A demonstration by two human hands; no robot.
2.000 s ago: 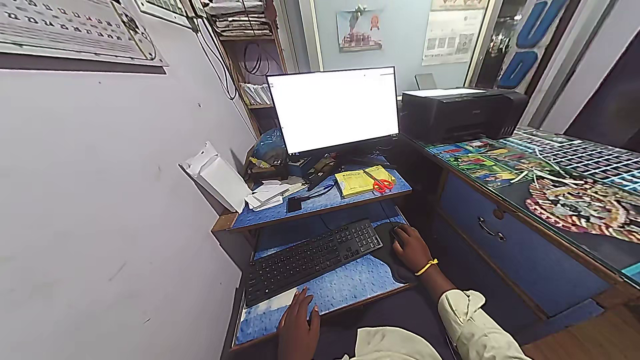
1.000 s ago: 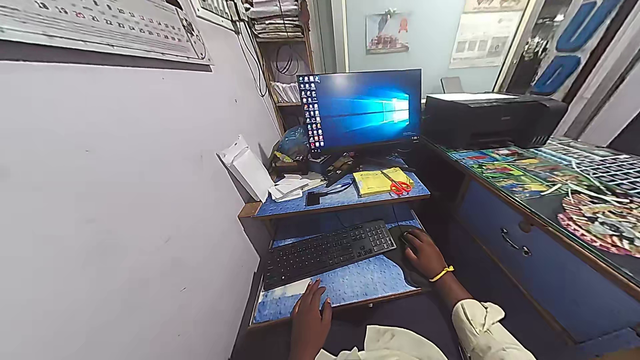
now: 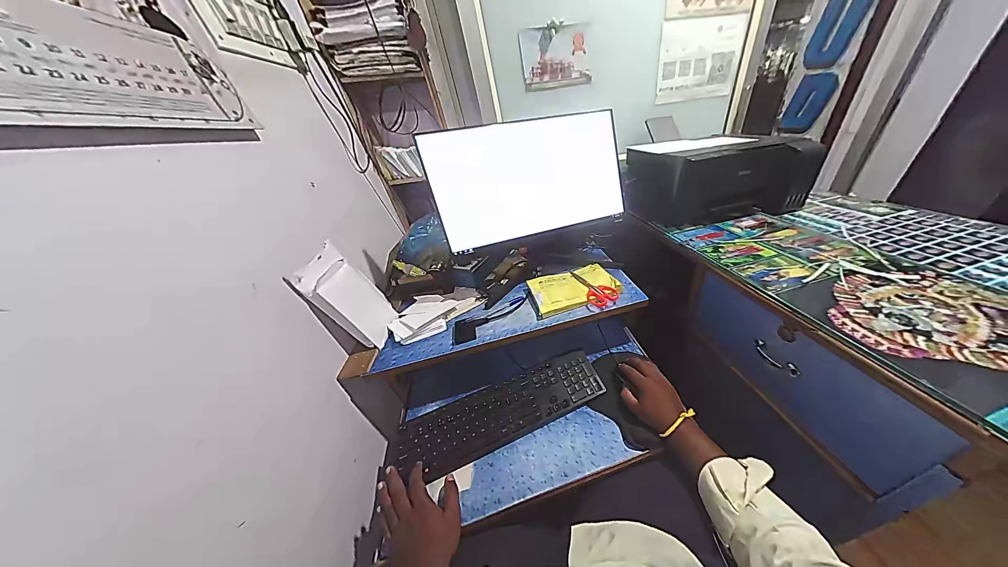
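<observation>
My right hand (image 3: 650,394), with a yellow thread at the wrist, rests over a computer mouse (image 3: 626,375) on a black mouse pad (image 3: 622,417); the mouse is mostly hidden. My left hand (image 3: 420,516) lies with fingers spread at the lower left corner of the black keyboard (image 3: 504,409), beside a small pale paper (image 3: 461,477). Both stand on the blue pull-out tray (image 3: 551,459). The monitor (image 3: 524,181) above shows a nearly blank white screen. On the upper shelf, red-handled scissors (image 3: 602,295) lie on a yellow packet (image 3: 557,293).
White papers (image 3: 425,316) and a white box (image 3: 344,295) stand at the shelf's left, near the wall. A black printer (image 3: 724,177) sits on the glass-topped counter to the right, above a blue drawer (image 3: 787,346). Cables hang from the wall at upper left.
The monitor has gone from white to a blue desktop with icons and back to white. My left hand has shifted left to the keyboard's near corner. My right hand stays at the mouse.
</observation>
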